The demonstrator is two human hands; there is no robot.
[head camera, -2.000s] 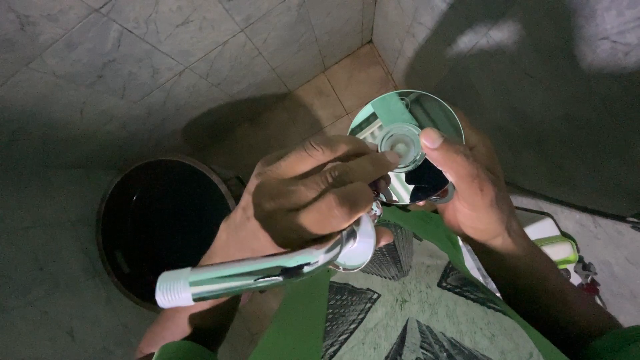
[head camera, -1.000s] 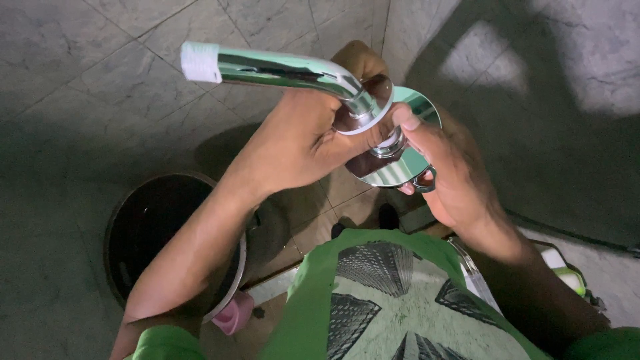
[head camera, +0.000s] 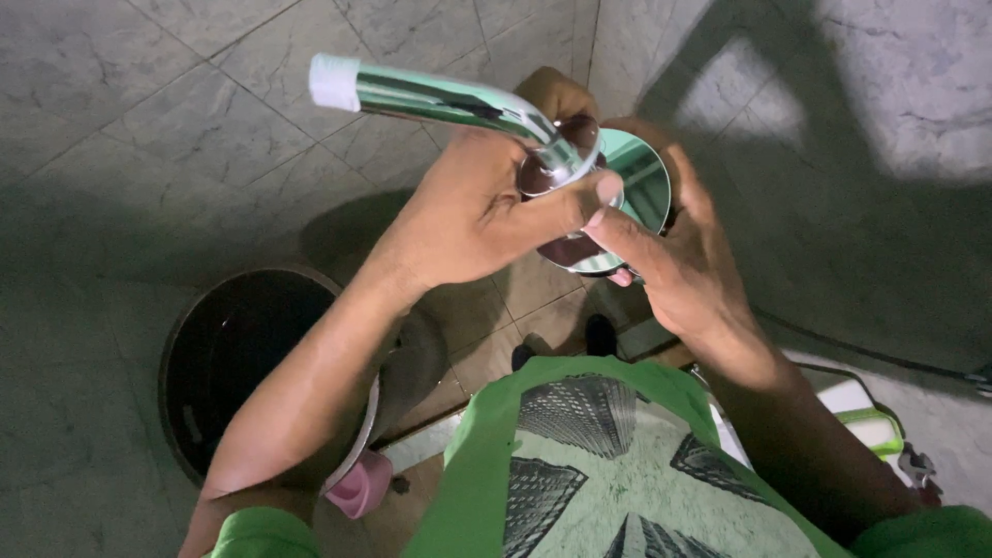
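My left hand [head camera: 480, 209] holds a bent chrome shower arm [head camera: 457, 101] by its flanged end. White thread-seal tape covers the arm's free threaded end [head camera: 335, 82], which points to the upper left. A round chrome flange [head camera: 589, 147] surrounds the arm near my fingers. In my right hand [head camera: 682, 240] is a round, mirror-like chrome shower head [head camera: 639, 174], gripped by its rim. Both thumbs meet at the joint between arm and head, and they partly hide it.
A large dark round tub [head camera: 240, 349] of dark liquid stands at the lower left, with a pink plastic dipper [head camera: 360, 484] beside it. Tiled walls [head camera: 256, 93] meet ahead. At the right, a green-and-white item [head camera: 872, 426] and a hose [head camera: 852, 345] lie by the wall.
The shower arm has swung from low in front of me to up at the left. My left hand, first with fingers over the head's centre, now wraps the flange and joint.
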